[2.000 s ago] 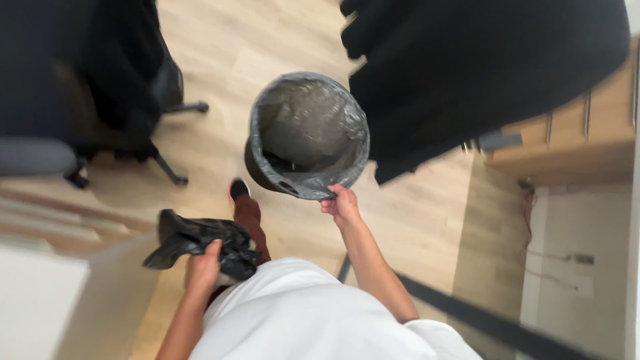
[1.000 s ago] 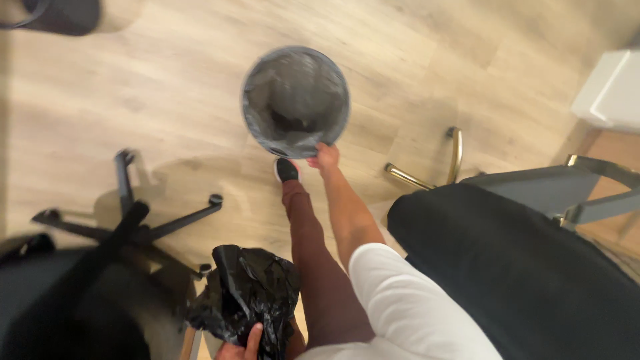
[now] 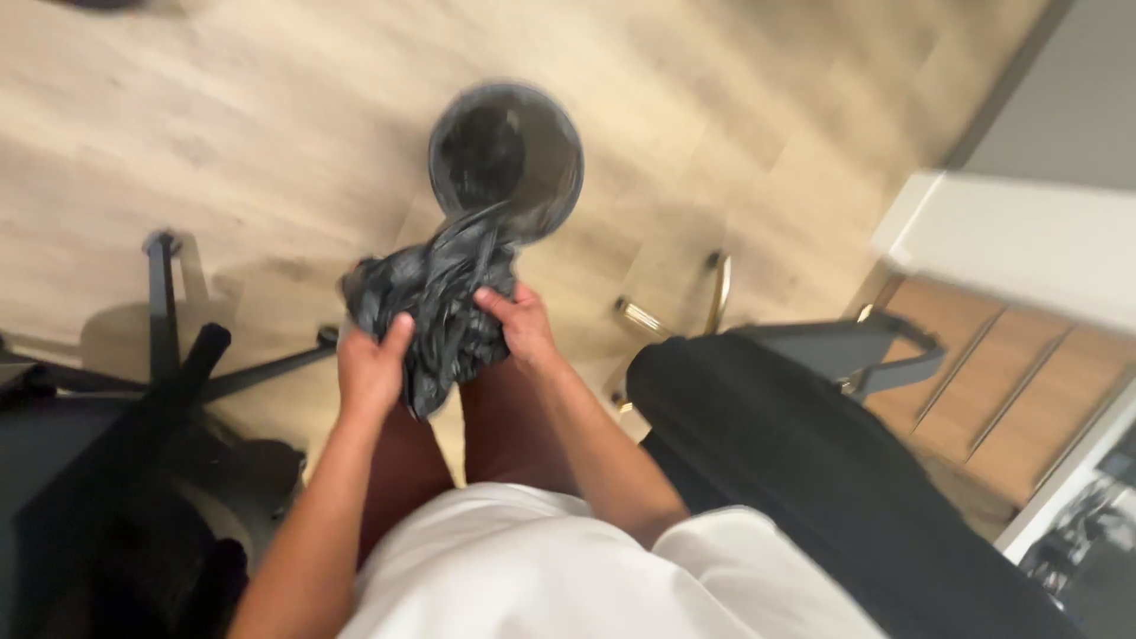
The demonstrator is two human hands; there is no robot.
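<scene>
A bunched black plastic bag (image 3: 435, 306) is between my hands, above my legs. My left hand (image 3: 373, 368) grips its left side with the thumb on top. On its right side my right hand (image 3: 524, 328) holds it the same way. Just beyond, a round dark waste bin (image 3: 555, 169) stands on the floor, its mouth facing up. Part of the bag reaches up over the bin's near rim in this view; whether they touch I cannot tell. The inside of the bin is dark and blurred.
A black office chair's star base (image 3: 164, 311) is at the left. On the right stands a chair with a black cloth (image 3: 799, 444) over it and gold-coloured legs (image 3: 643, 317). Wooden drawers (image 3: 985, 382) and a white surface (image 3: 1021, 244) lie farther right. The floor (image 3: 293, 115) is wood-patterned.
My right hand has let go of the bin's rim and now holds the bag with my left. Light grey film that lined the bin earlier no longer shows clearly there.
</scene>
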